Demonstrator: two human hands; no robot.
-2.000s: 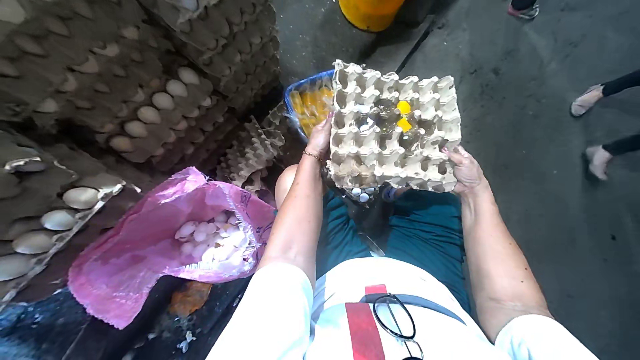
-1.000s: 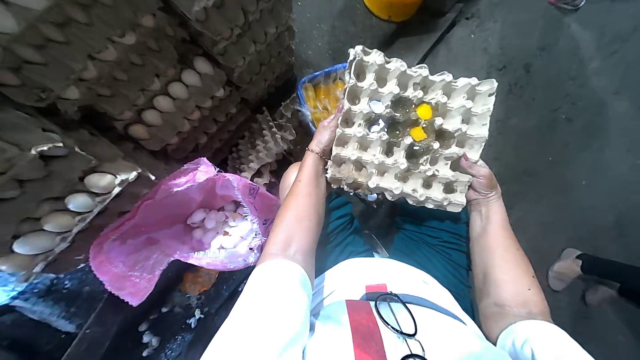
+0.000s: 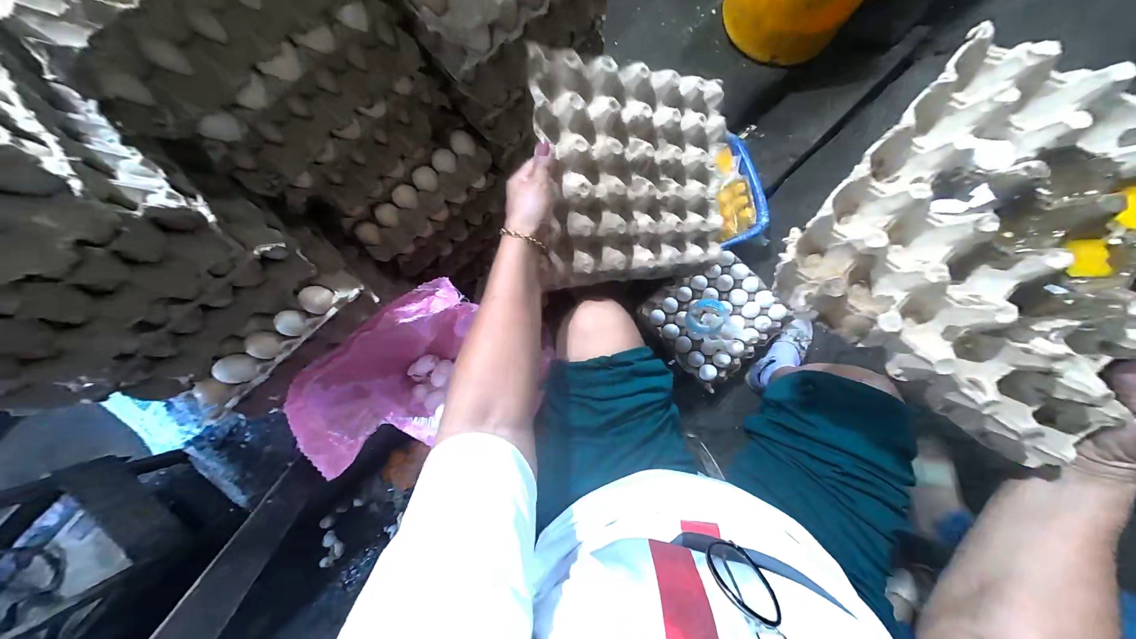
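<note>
My left hand grips the left edge of an empty pulp egg tray, held tilted in front of a blue basket with yellow contents. At the right, my right hand holds another pulp egg tray by its lower right part; broken egg with yellow yolks lies in its cups. Between my feet and below the left tray is a tray of white eggs with a light blue ring on top. A pink plastic bag with eggshells or white eggs stands left of my knee.
Stacked egg trays with eggs in some rows fill the left side. A nearer stack has eggs along its edge. A yellow container stands at the top on the dark floor. Dark bars and small white pieces are at lower left.
My hands have moved apart. My left hand has let go of the tray with the yolks and now holds an empty tray; my right hand has carried the yolk tray to the right.
</note>
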